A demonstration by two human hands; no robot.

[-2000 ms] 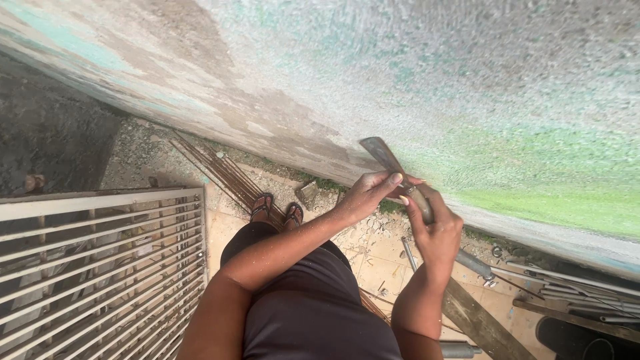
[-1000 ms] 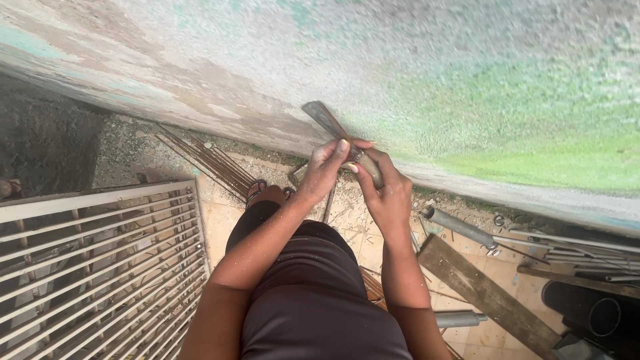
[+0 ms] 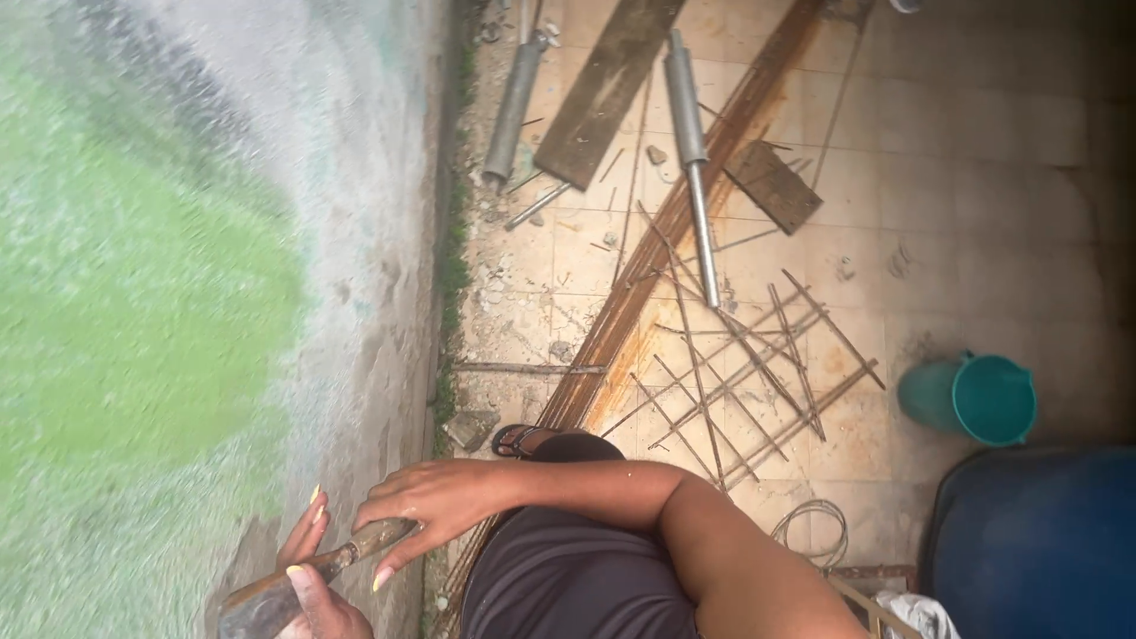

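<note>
A scraper with a flat metal blade and a worn wooden handle (image 3: 382, 537) lies across both hands at the lower left, close to the painted wall (image 3: 355, 355). My right hand (image 3: 439, 501) is over the end of the handle, its thumb below and its fingers above. My left hand (image 3: 324, 599), partly cut off by the bottom edge, grips the scraper where the blade meets the handle, thumb on top and fingers behind. The blade's far end reaches the frame's lower edge.
Rusty steel bars (image 3: 612, 337) run diagonally over the tiles beside a loose rod grid (image 3: 754, 382). Metal tubes (image 3: 688, 106), wooden boards (image 3: 608, 98) and rubble lie beyond. A teal bucket (image 3: 994, 399) and a large blue container (image 3: 1038, 541) are at right.
The view has swung far to the right, bringing the bucket and rod grid into sight. Both hands remain on the scraper.
</note>
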